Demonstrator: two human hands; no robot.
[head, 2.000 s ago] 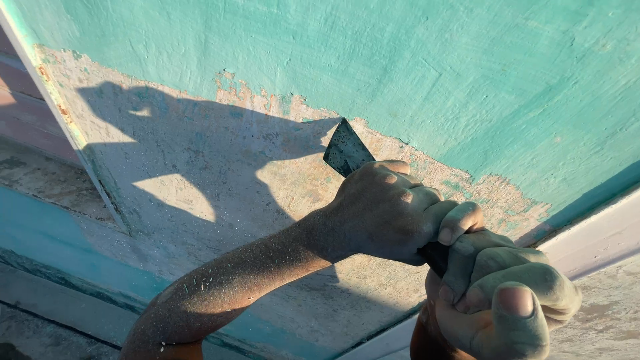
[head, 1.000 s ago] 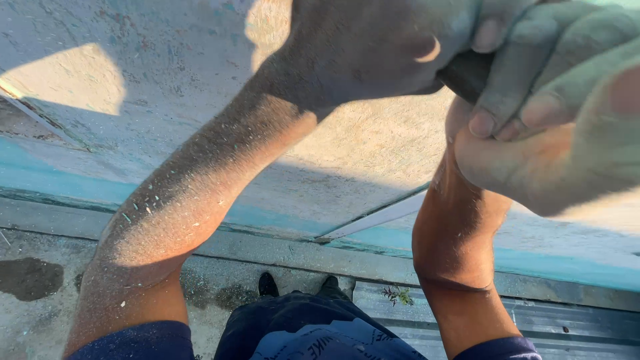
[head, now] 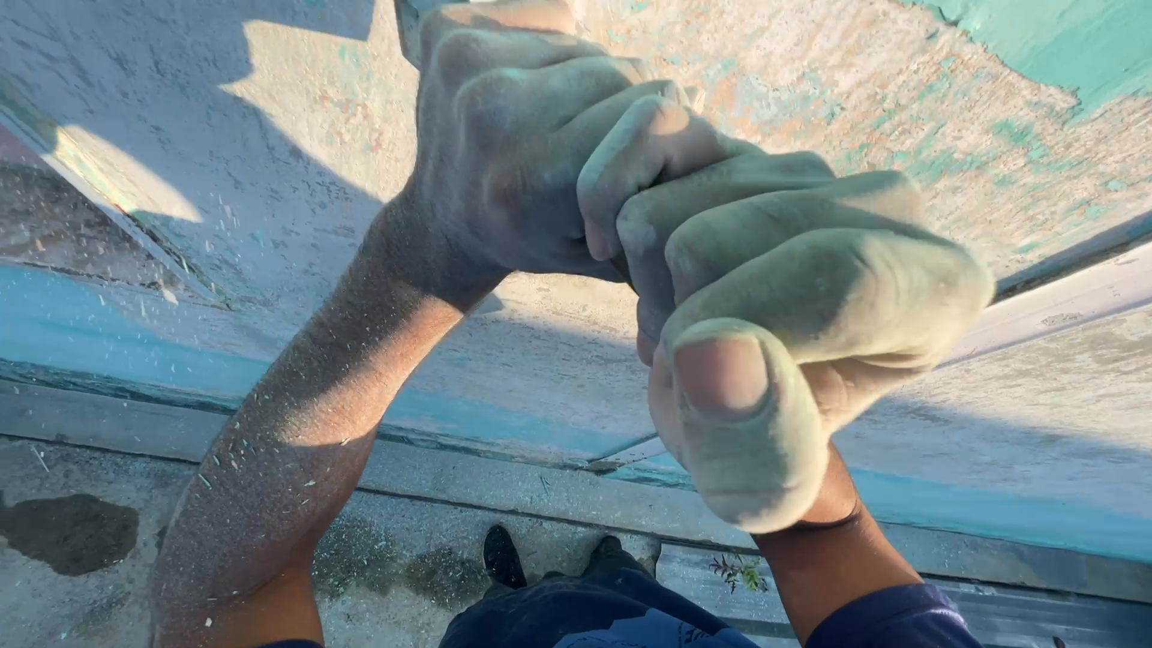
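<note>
Both hands are closed one beside the other on the dark handle of a scraper (head: pixel 409 31), whose blade shows only in part at the top edge. My left hand (head: pixel 522 148) is nearer the blade, its knuckles dusty. Against it, my right hand (head: pixel 792 270) grips the handle's rear, thumb toward the camera. Most of the handle is hidden by the fingers. Behind them is a painted wall (head: pixel 774 72), bare and patchy with turquoise traces, with intact turquoise paint (head: pixel 1071 36) at the upper right. Paint flakes and dust cover the left forearm, and chips hang in the air.
A pale ledge (head: pixel 1062 306) crosses at right, and a narrow raised edge (head: pixel 117 211) slants at left. Below runs a light blue band (head: pixel 135 333) above a concrete floor (head: pixel 396 576) with a dark stain (head: pixel 72 531), my shoes (head: pixel 504 556), a small plant (head: pixel 740 572) and corrugated sheeting (head: pixel 1008 621).
The view has tilted down since the first frame, where the scraper's blade showed at the edge of the turquoise paint. Both hands keep their grip on the handle throughout.
</note>
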